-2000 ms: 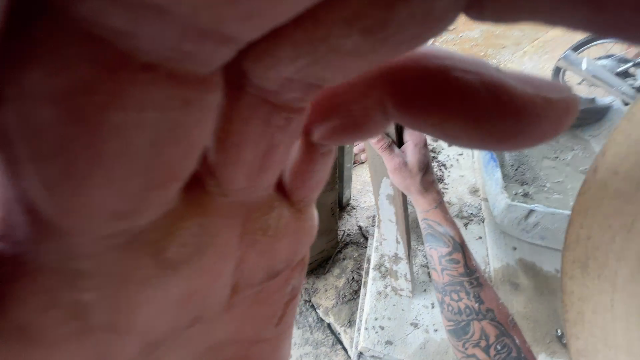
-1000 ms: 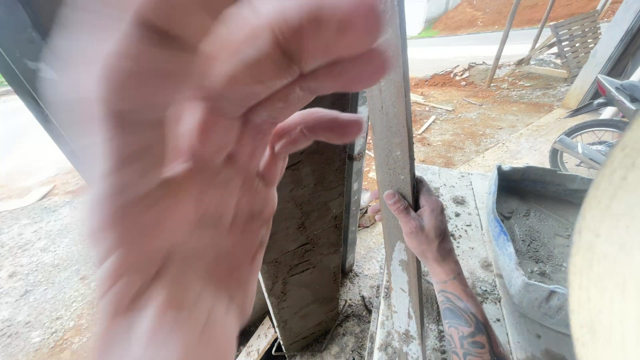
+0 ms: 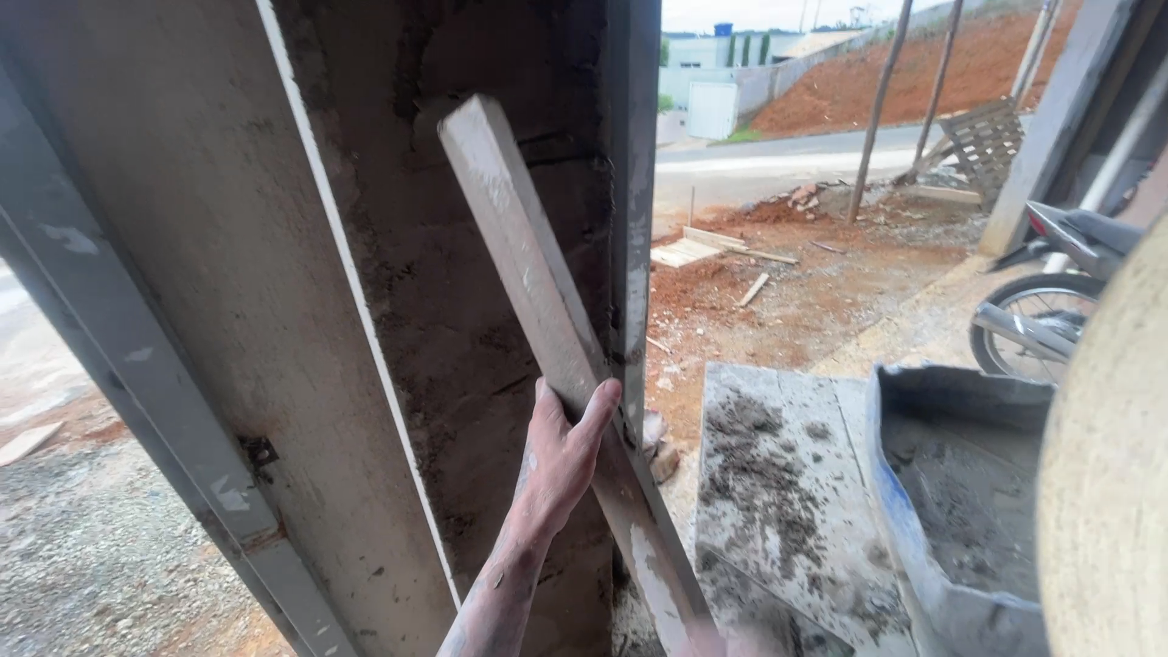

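Observation:
My left hand (image 3: 570,447) is closed around a long, mortar-smeared screed bar (image 3: 534,283), thumb across its near face. The bar leans, its upper end tilted to the left in front of a rough, dark mortared column face (image 3: 438,301). A straight grey guide strip (image 3: 632,210) stands upright along the right edge of that face. At the bottom edge, my right hand (image 3: 725,641) is a blur by the lower part of the bar; its fingers and grip cannot be made out.
A tub of wet mortar (image 3: 972,511) stands at the right, beside a board (image 3: 739,374) scattered with mortar lumps. A pale rounded object (image 3: 1109,456) covers the right edge. Beyond are a parked motorcycle (image 3: 1049,310), wooden poles (image 3: 881,109) and loose wood scraps (image 3: 755,290).
My left hand, open and close to the camera before, now grips the bar. My right hand, earlier around the bar, is now low at the frame's edge. The bar has gone from nearly upright to leaning left.

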